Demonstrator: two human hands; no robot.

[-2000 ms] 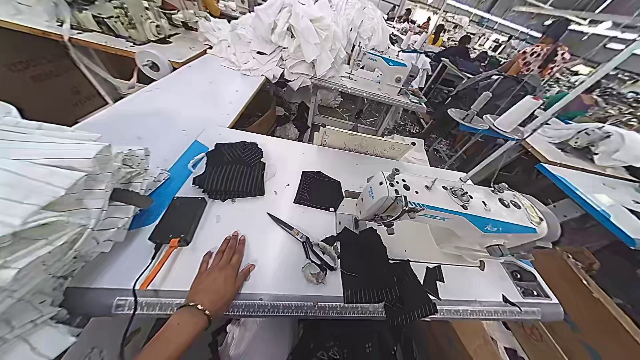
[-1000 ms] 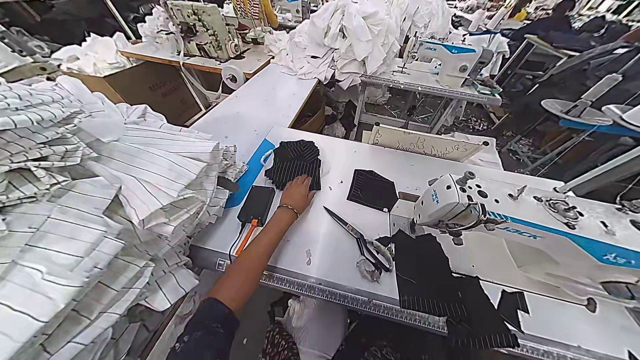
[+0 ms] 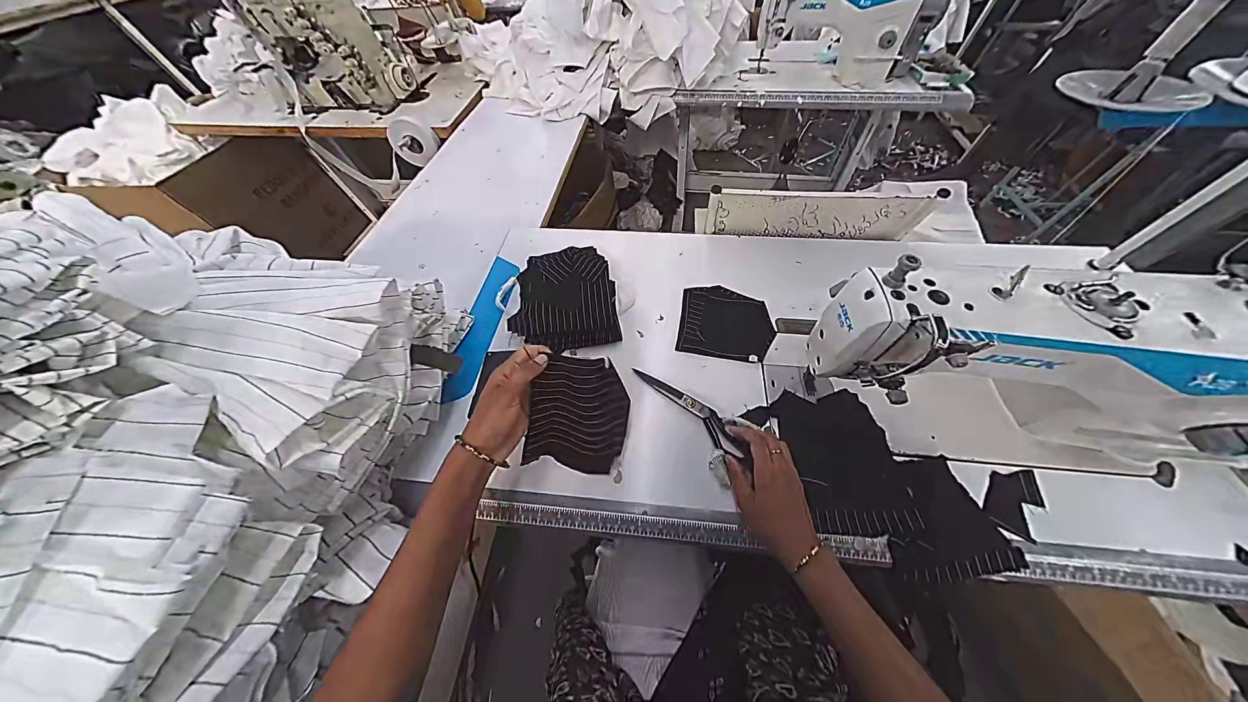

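Between the thumb and fingers of my left hand (image 3: 507, 390) is the upper left corner of a black striped fabric piece (image 3: 577, 414), spread over the white sewing table. Just beyond it lies a stack of similar pieces (image 3: 567, 297). My right hand (image 3: 770, 485) is at the dark handles of the fabric shears (image 3: 690, 405), whose blades point up and left; whether it grips them cannot be told. Another black piece (image 3: 726, 324) lies flat to the left of the Jack sewing machine (image 3: 877, 327). More black fabric (image 3: 838, 453) is beside my right hand, hanging over the front edge.
White striped fabric (image 3: 283, 302) is heaped high at the left. A measuring tape (image 3: 624, 520) runs along the table's front edge. A cardboard box (image 3: 263, 195) stands behind the heap, and another sewing machine (image 3: 873, 39) is at the back.
My left hand has come back from the black stack toward me, with a striped piece now in its fingers. My right hand, not seen earlier, has come to the shears. The view has shifted.
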